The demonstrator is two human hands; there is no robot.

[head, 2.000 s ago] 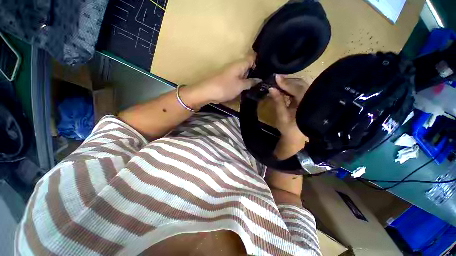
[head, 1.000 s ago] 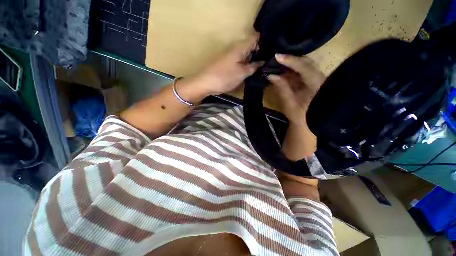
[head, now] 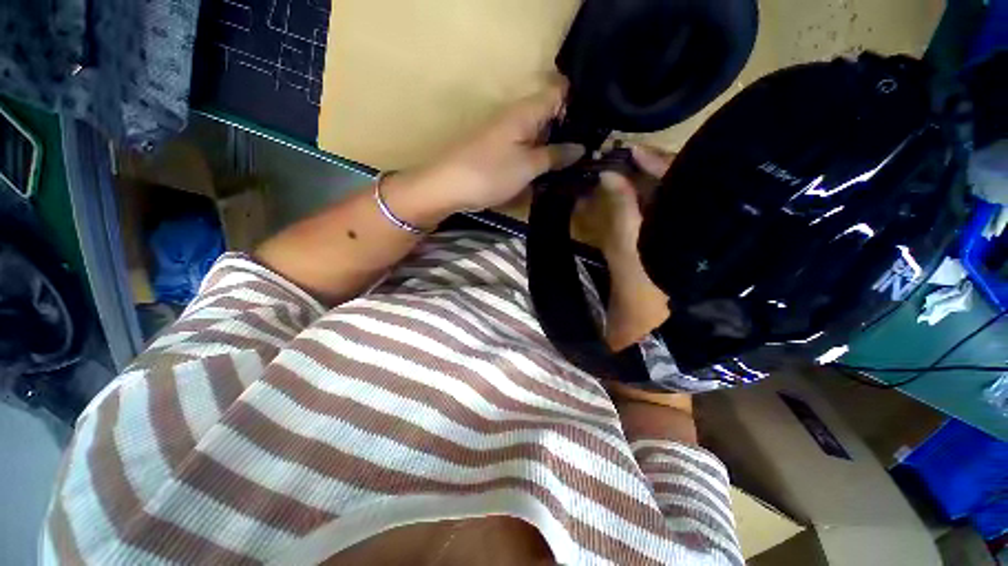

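Black headphones lie across the picture. One ear cup shows its oval cushion at the top. The other cup, large and glossy with small white marks, is close to the camera at the right. The padded headband curves down between them, with a clear and silver film near its lower end. My left hand, with a bangle on the wrist, grips the slider joint below the upper cup. My right hand holds the same joint from the right, its fingers partly hidden by the glossy cup.
Brown cardboard covers the bench top, beside a black mat. A grey patterned pouch is at the upper left. White scraps, a blue tray and dark cables are at the right. Cartons and a blue bin stand below.
The glossy cup has shifted and turned, first right, then back left, and its shiny face shows clearly again. My right fingers have closed in at the joint. My left hand stays there.
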